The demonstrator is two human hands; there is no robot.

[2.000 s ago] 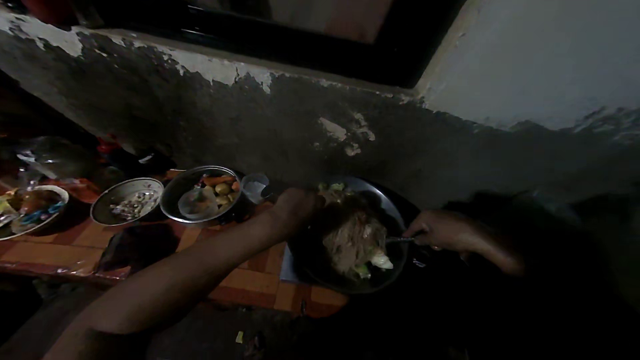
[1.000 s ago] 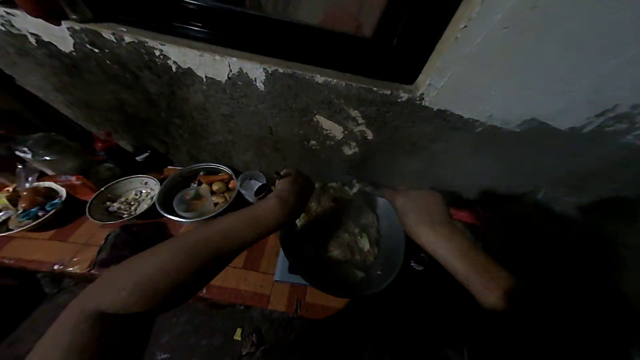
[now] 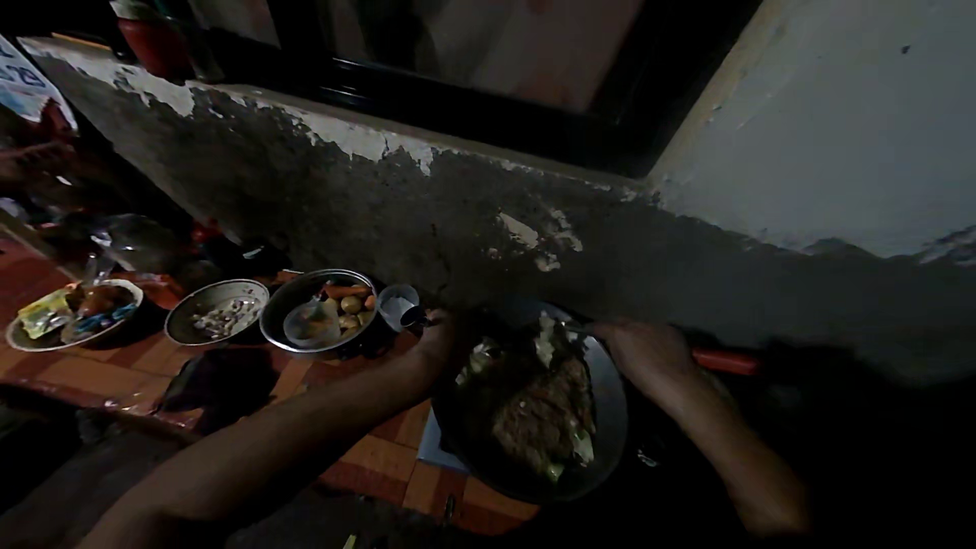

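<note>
A dark wok [image 3: 614, 427] holds a brown noodle-like food [image 3: 545, 415] with pale green leafy pieces, on what seems to be a stove with a light metal edge [image 3: 442, 446]. My left hand [image 3: 446, 335] is closed at the wok's upper left, around a dark handle [image 3: 414, 319] whose end sticks out; the rest of that tool is hidden in shadow. At the wok's upper right rim, my right hand [image 3: 629, 343] grips a thin metal utensil [image 3: 573, 328] that reaches over the food.
Left of the wok, on orange tiles, stand a small clear cup [image 3: 398, 303], a metal bowl of vegetables [image 3: 267, 324], a bowl of pale chopped pieces [image 3: 174, 326] and a bowl of packets [image 3: 136, 293]. A peeling wall [image 3: 366, 206] rises behind. A red object [image 3: 726, 361] lies at right.
The food has shifted about in the wok. My right hand was lower on the wok's right side two seconds ago and is now at its upper right rim.
</note>
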